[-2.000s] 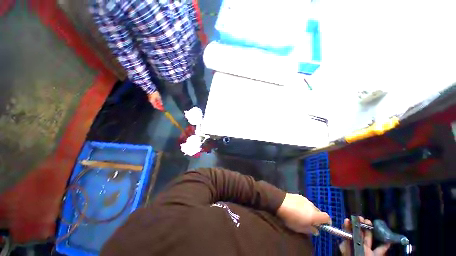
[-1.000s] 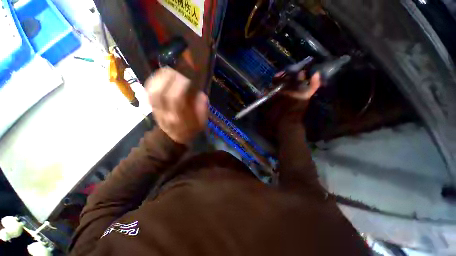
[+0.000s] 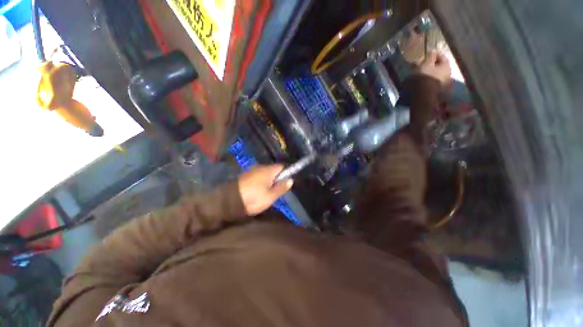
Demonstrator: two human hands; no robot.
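Observation:
My left hand (image 3: 263,189) is closed on the near end of a slim, shiny bar (image 3: 297,168) in front of the machine opening. Grey-blue rounded moulded parts (image 3: 383,130) show beyond the bar's far end; blur hides how they join it. My right hand (image 3: 438,66) is small and far inside the opening, beside a pale, bright surface. Its fingers look bent, and I cannot tell whether it holds anything.
The red safety door (image 3: 192,96) with its black handle (image 3: 160,80) and yellow label (image 3: 208,29) stands left of the opening. A yellow-handled tool (image 3: 70,102) lies on the white table (image 3: 118,128). A grey machine edge (image 3: 505,128) curves down the right. An orange hose (image 3: 348,38) hangs inside.
My left hand has moved from beside the door handle to the bar and closed on it. My right hand has left the moulded parts and reached deeper into the machine. The view has moved closer.

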